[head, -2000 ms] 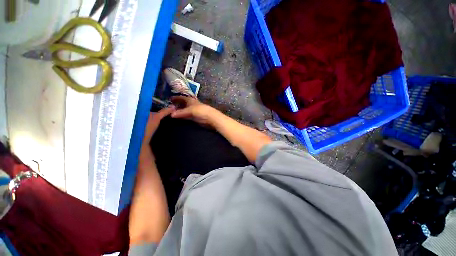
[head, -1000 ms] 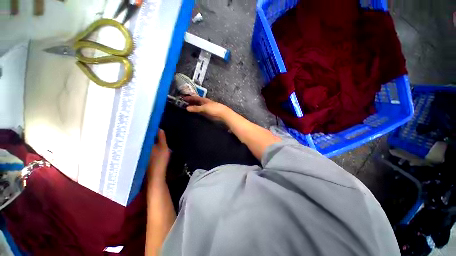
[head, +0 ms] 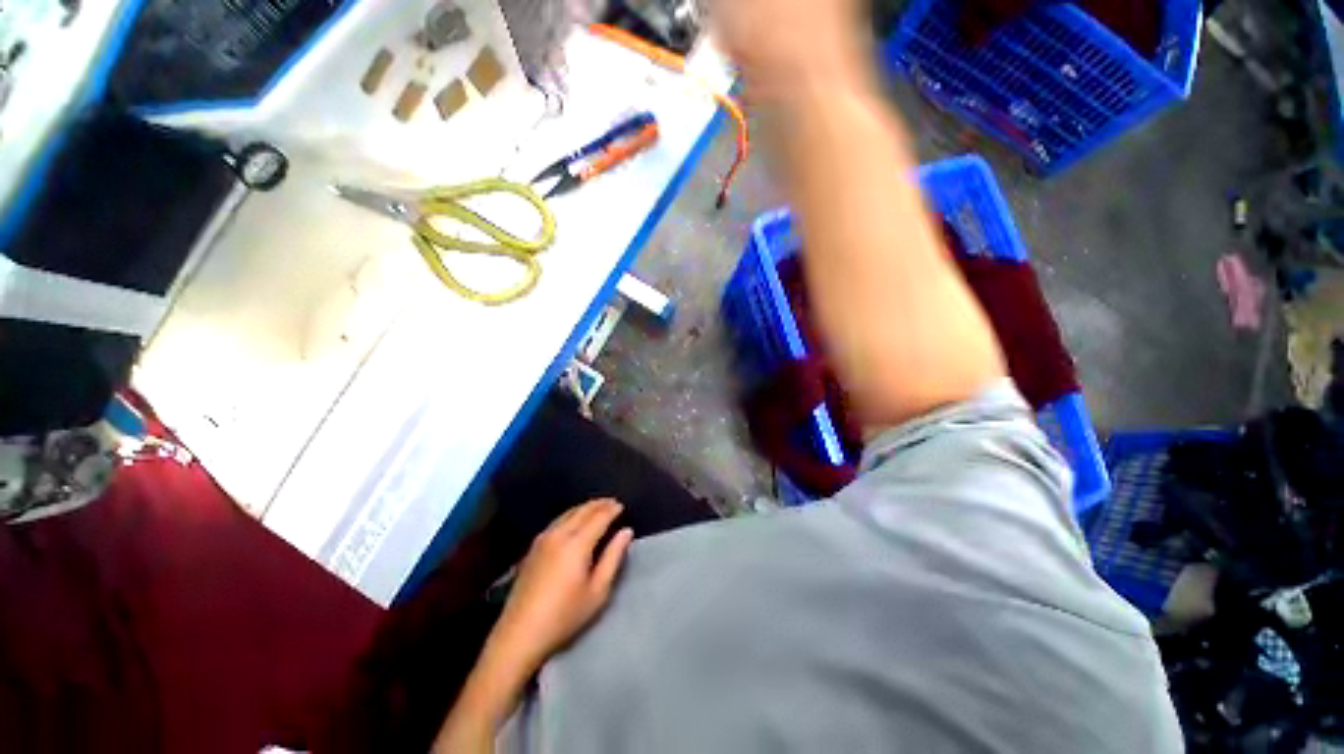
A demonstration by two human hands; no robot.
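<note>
My right hand [head: 774, 37] is at the top edge, blurred and partly cut off, over the table's far end; whether it holds anything cannot be made out. My left hand [head: 568, 572] is low over my lap by the grey shirt, fingers slightly apart, with nothing visible in it. Yellow-green-handled shears [head: 479, 236] lie on the white table [head: 295, 317]. Small blue and orange-red snips or pliers [head: 597, 158] lie beside them. Dark red cloth [head: 192, 619] spreads at the lower left, next to a silver machine part [head: 59, 471].
An orange cord [head: 740, 140] hangs off the table end. A blue crate [head: 1073, 442] with dark red pieces stands on the floor, partly behind my right arm. Another blue crate [head: 1032, 89] is above it; a third [head: 1135, 508] is at the right, near dark items.
My right hand has left the area under the table edge and reached up to the table's far end. My left hand has moved from the table edge back over my lap. The view has shifted.
</note>
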